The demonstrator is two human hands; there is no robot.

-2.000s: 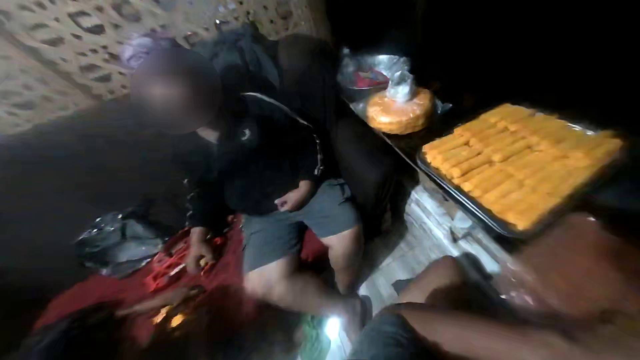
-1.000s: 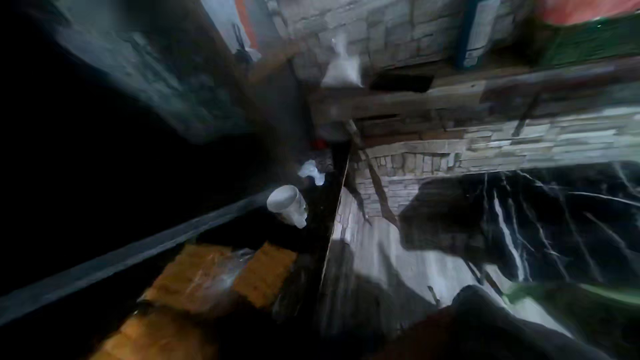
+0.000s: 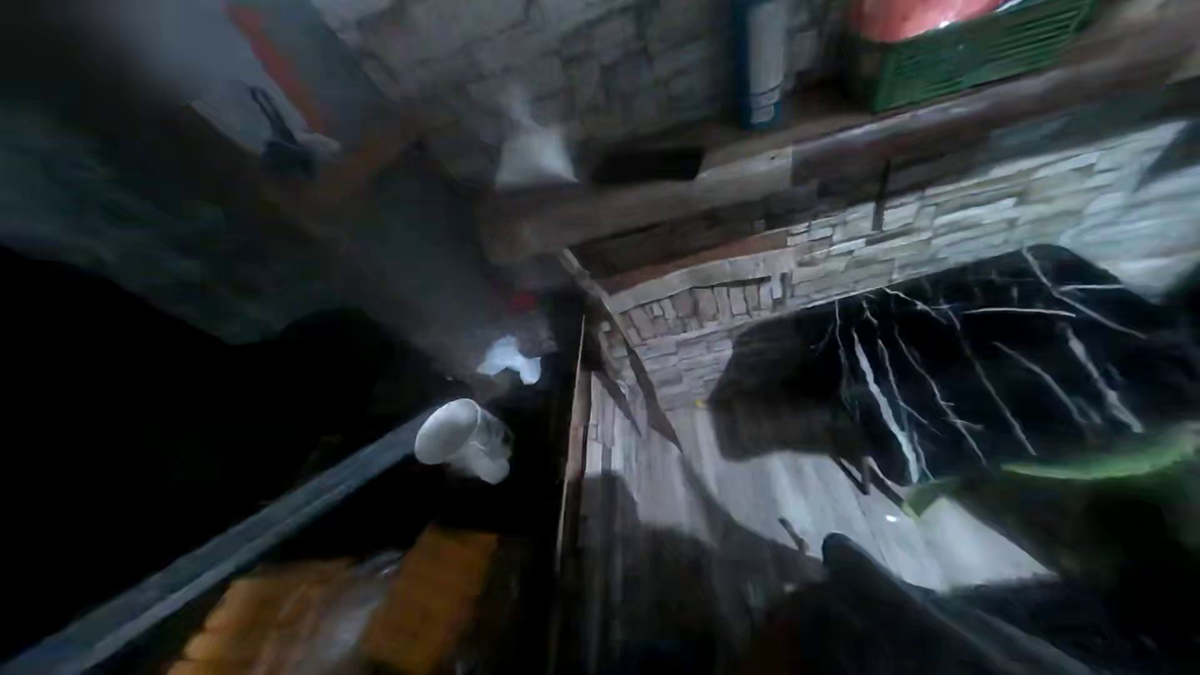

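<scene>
Neither of my hands can be made out in the dark, blurred head view. Orange blocks of what looks like food (image 3: 431, 600) lie at the lower left, with clear plastic between them. Beyond them a white cup (image 3: 464, 439) stands tilted in the view, its open rim towards the camera. Just behind the cup is a crumpled white piece of plastic or paper (image 3: 511, 359). A dark rounded shape at the bottom right is too dim to name.
A wooden ledge (image 3: 750, 178) along the stone-patterned wall bears a green plastic crate (image 3: 975, 61), a blue and white container (image 3: 761, 66) and a white bag (image 3: 534, 155). A black marble-patterned surface (image 3: 984, 375) lies at the right.
The view has swung far from the seated person and the tray of orange food seen two seconds ago. Since one second ago it has shifted only a little.
</scene>
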